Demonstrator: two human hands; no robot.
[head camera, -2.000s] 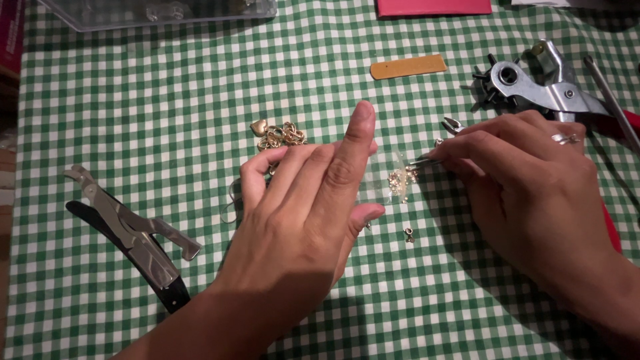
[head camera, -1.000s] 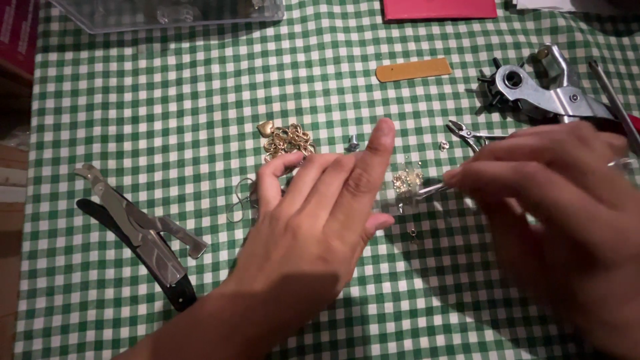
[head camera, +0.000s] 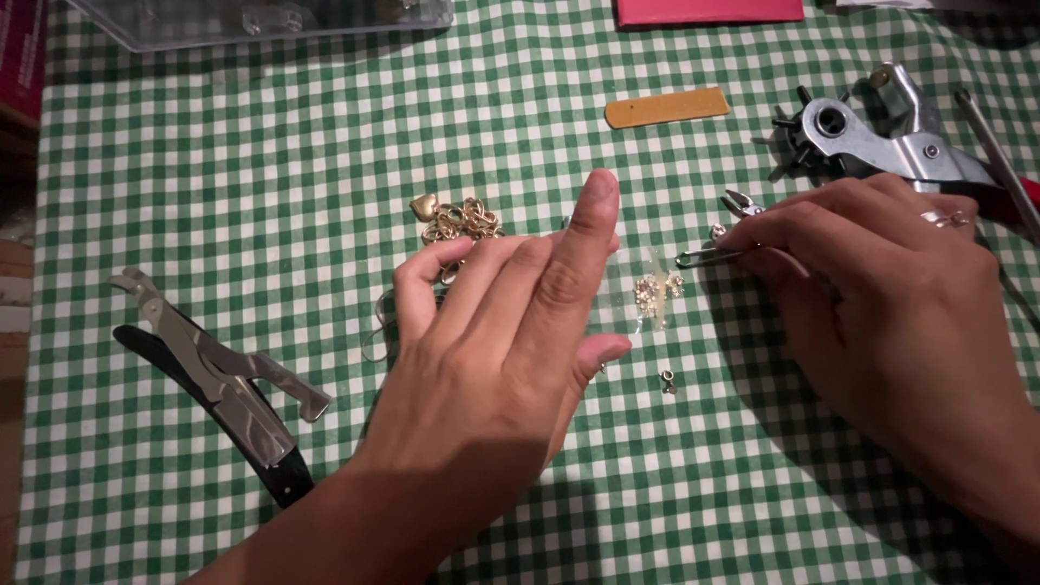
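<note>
My left hand (head camera: 496, 349) rests palm down at the middle of the cloth, thumb and index finger spread; whether it holds anything under the palm is hidden. Just above its fingers lies a gold-coloured chain (head camera: 463, 219) with a heart charm (head camera: 424, 206). Right of the index finger, small metal findings (head camera: 650, 292) lie on a small clear plastic bag (head camera: 617, 305). My right hand (head camera: 886, 301) pinches a thin metal tool (head camera: 705, 257), seemingly tweezers, whose tip is near the findings. Small pliers (head camera: 741, 203) show partly behind its fingers. A tiny metal clasp or charm (head camera: 668, 381) lies below the bag.
Hole-punch pliers (head camera: 227, 374) with black handles lie at left. A revolving leather punch (head camera: 886, 138) and a metal rod (head camera: 999, 154) lie at upper right. A tan strip (head camera: 668, 108), a red flat item (head camera: 709, 11) and a clear plastic case (head camera: 268, 28) are along the top.
Since a second ago, my right hand has drawn the tool's tip away from the findings, up and to the right. My left hand has kept nearly the same pose.
</note>
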